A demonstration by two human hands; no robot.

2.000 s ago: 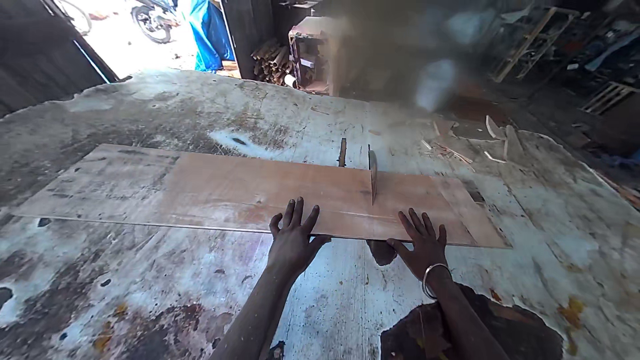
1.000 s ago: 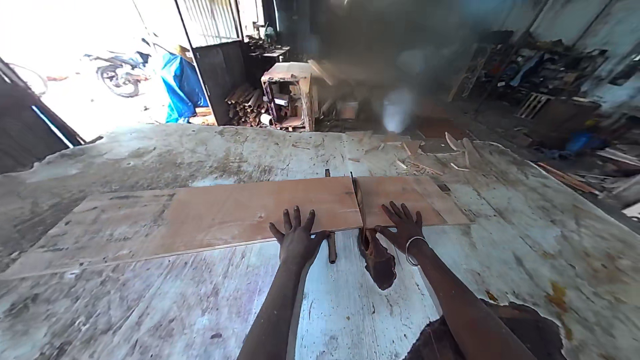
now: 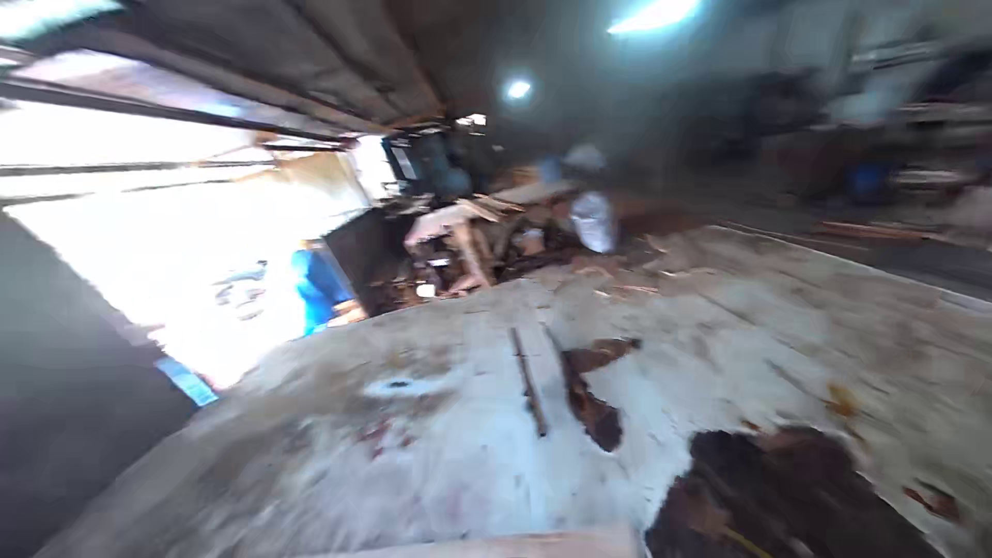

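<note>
Neither my left hand nor my right hand is in the head view. At the bottom edge, the end of a pale wooden board (image 3: 573, 542) shows, and the rest of it is cut off. The worn tabletop (image 3: 465, 465) has a narrow slot (image 3: 528, 384) and, to its right, a ragged dark hole (image 3: 597, 411). Blur hides whether the saw blade stands in the opening beside them. A much larger dark hole (image 3: 775, 496) lies at the lower right.
Wood scraps (image 3: 635, 289) lie near the table's far edge. Beyond stand a wooden frame (image 3: 469, 252) with boards on top and a blue tarp (image 3: 314, 287) by the bright opening. Long strips of wood (image 3: 876, 230) lie off to the right.
The board, under both hands across the table before, now shows only at the bottom edge. Both hands have left the view. The view has swung up and tilted strongly.
</note>
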